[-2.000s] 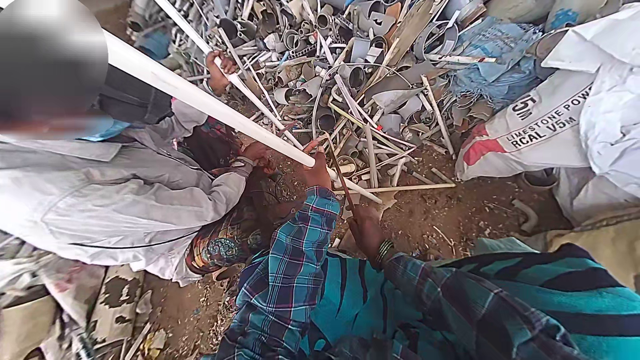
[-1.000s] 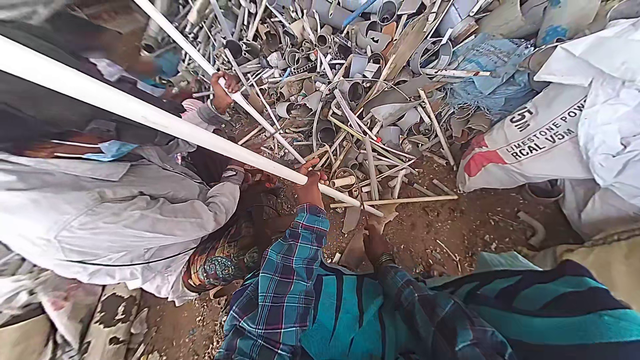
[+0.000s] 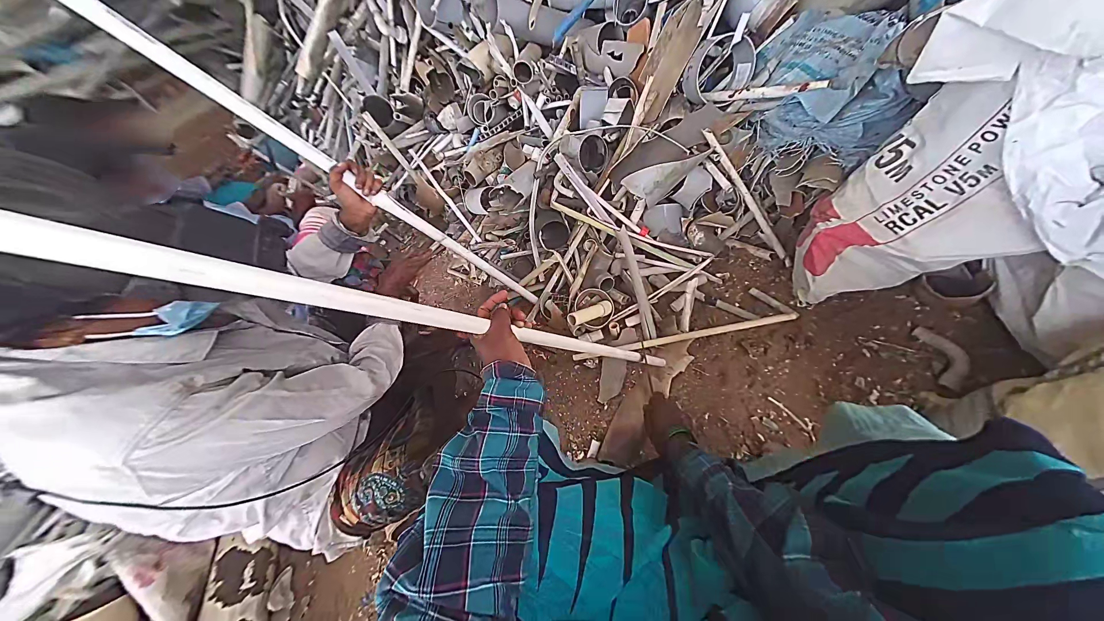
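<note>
In the head view my left hand point(image 3: 502, 335) is closed around a long white plastic pipe point(image 3: 293, 293), close to its lower right end. That pipe slants down from the left edge across a co-worker's front. My right hand point(image 3: 662, 421), in shadow, is low beside a flat brownish piece point(image 3: 628, 423), just below the pipe's end. Whether it grips anything cannot be made out. A dark mark crosses the pipe near its tip. The co-worker's hand point(image 3: 354, 197) holds a second white pipe point(image 3: 216, 90), which runs down to the scrap behind my left hand.
A heap of cut plastic pipe scraps point(image 3: 595, 155) spreads ahead. At right stand a white printed sack point(image 3: 931, 190) and a blue plastic sack point(image 3: 819, 78). A co-worker in a light shirt point(image 3: 216, 414) sits close at left. A bent pipe piece point(image 3: 949, 358) lies on the soil.
My right hand has moved down from the pipe toward my lap. The thin brown blade seen by it two seconds ago is no longer distinct. My left hand stays on the pipe.
</note>
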